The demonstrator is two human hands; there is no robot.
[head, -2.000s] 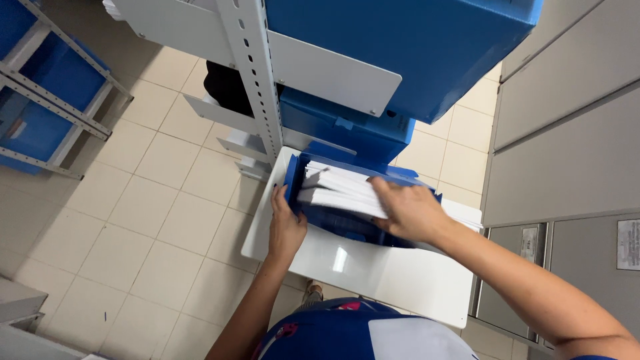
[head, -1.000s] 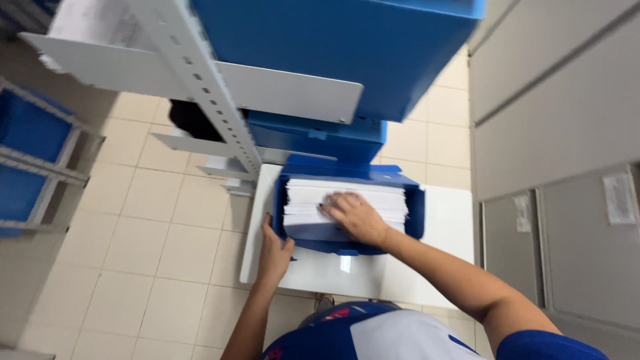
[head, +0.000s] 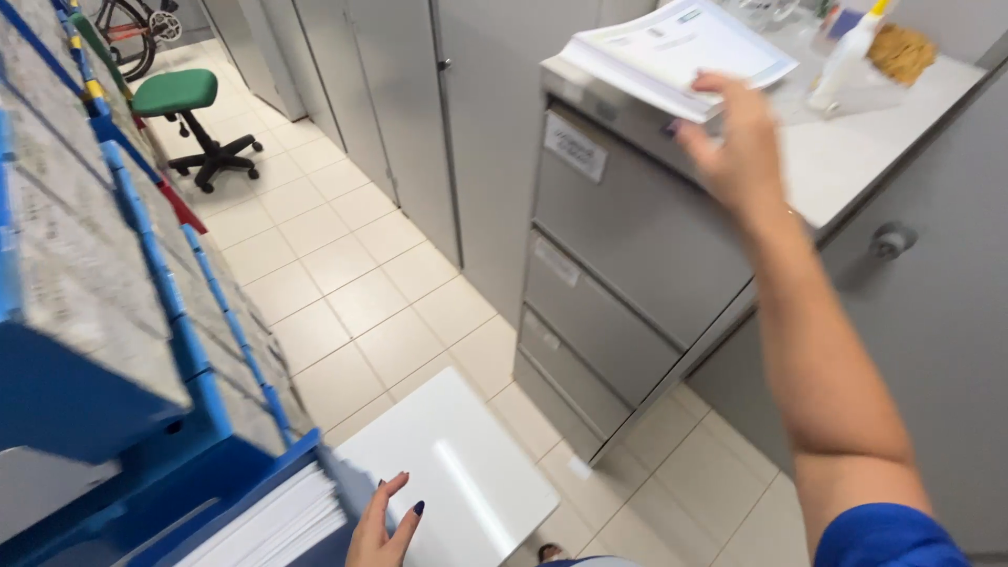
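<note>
My right hand [head: 736, 138] reaches to the near corner of a thick stack of printed papers [head: 669, 51] on top of a grey metal filing cabinet [head: 630, 228]. Its thumb and fingers are apart at the stack's edge; whether they touch it cannot be told. At the bottom, my left hand [head: 384, 528] has its fingers spread, holding nothing, beside a blue file box [head: 319, 480]. White papers [head: 272, 524] stand packed inside that box. A white tabletop [head: 465, 457] lies behind and to the right of my left hand.
Blue file boxes [head: 87, 370] line the shelves at left. On the cabinet top are a white glue bottle [head: 846, 59] with a yellow tip and a brown crumpled item [head: 902, 53]. A green swivel chair [head: 177, 90] and a bicycle [head: 130, 35] are farther back, beside tall grey cabinets [head: 402, 94].
The view has swung strongly toward the cabinets. My right hand has left the papers in the blue box and is now at the stack on the cabinet. My left hand remains near the box.
</note>
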